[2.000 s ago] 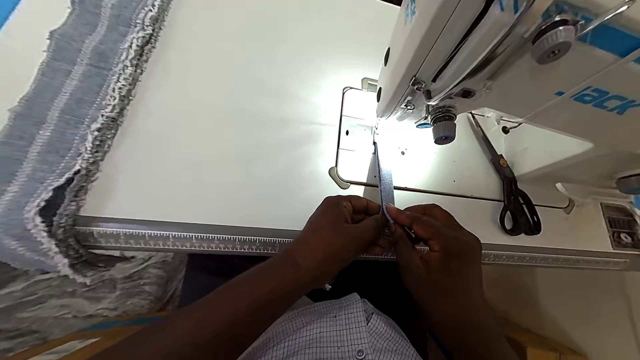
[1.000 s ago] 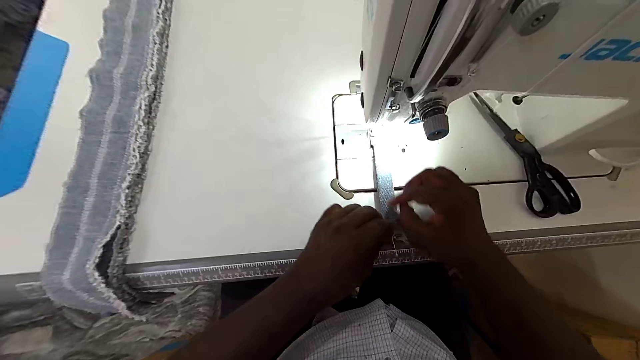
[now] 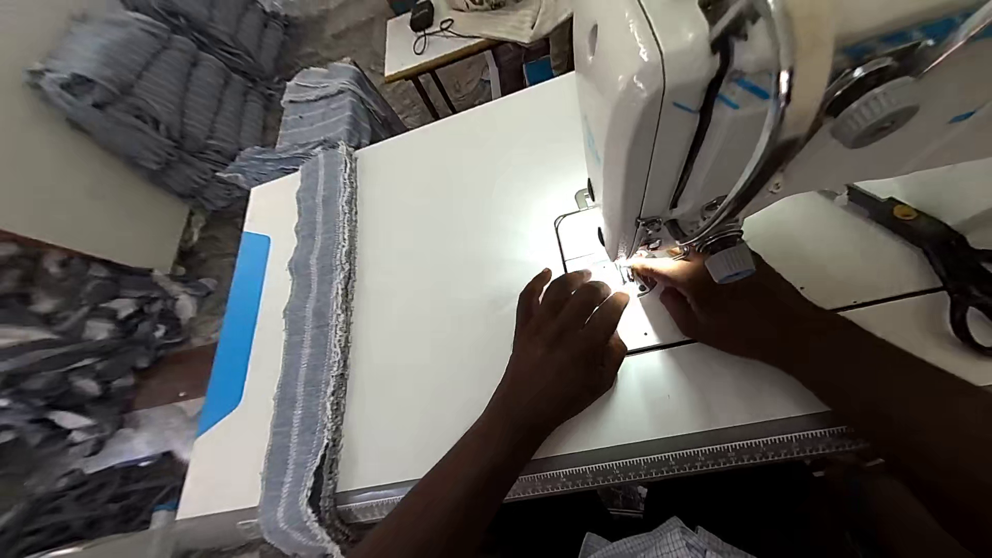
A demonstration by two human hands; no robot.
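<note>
The white sewing machine [image 3: 643,116] stands at the right with its lamp lighting the needle area. My left hand [image 3: 570,341] rests palm down on the table just left of the needle plate, fingers spread, with no cloth visible in it. My right hand [image 3: 721,302] reaches under the machine head, its fingertips at the presser foot [image 3: 642,280]; whether they pinch anything is hidden by glare. The narrow grey-blue fabric strip cannot be made out now. Black-handled scissors [image 3: 930,240] lie on the machine bed at the right.
A stack of long frayed grey-blue fabric strips [image 3: 310,325] lies along the table's left side. A measuring tape scale [image 3: 682,463] runs along the front edge. Bundled fabric [image 3: 178,93] and a heap of scraps [image 3: 70,333] are beyond the left edge; another small table [image 3: 434,50] stands behind.
Both hands have moved from the front edge up to the needle area and come apart. The narrow strip seen between them and the needle no longer shows. The view has shifted to the left and farther back.
</note>
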